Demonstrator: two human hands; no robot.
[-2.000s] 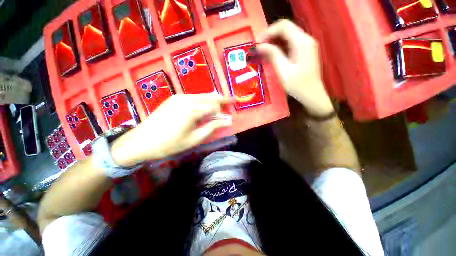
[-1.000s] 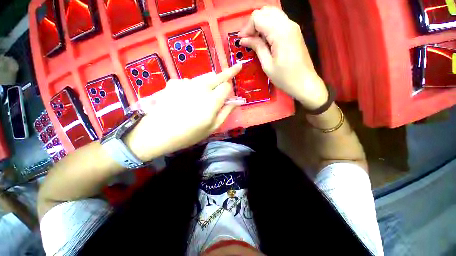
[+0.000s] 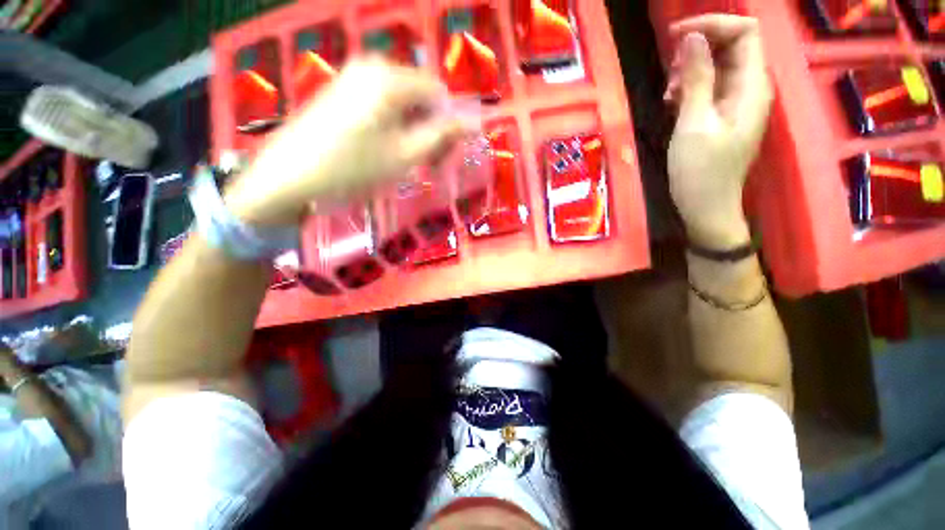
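Observation:
My left hand (image 3: 352, 140) is blurred over the foam tray (image 3: 456, 285), its fingers closed on a clear lens cover sheet (image 3: 414, 223) with rows of dark round lenses. The sheet hangs over several phone back covers. The rightmost cover in the near row (image 3: 577, 197) lies in its pocket with a lens piece at its far end. The cover left of it (image 3: 500, 186) is partly behind the sheet. My right hand (image 3: 715, 124) is raised at the gap right of the tray, fingers loosely curled and apart; I see nothing in it.
Stacked foam trays (image 3: 798, 238) stand at the right; their covers carry yellow stickers (image 3: 929, 183). At the left lie a smartphone (image 3: 131, 221), a pale rounded object (image 3: 88, 126) and another red tray (image 3: 73, 238). Another person's arm (image 3: 47, 404) shows at lower left.
My left hand has moved up and left from the rightmost cover and now has the lens sheet. My right hand has left that cover and moved right. The view has shifted, with the tray further right.

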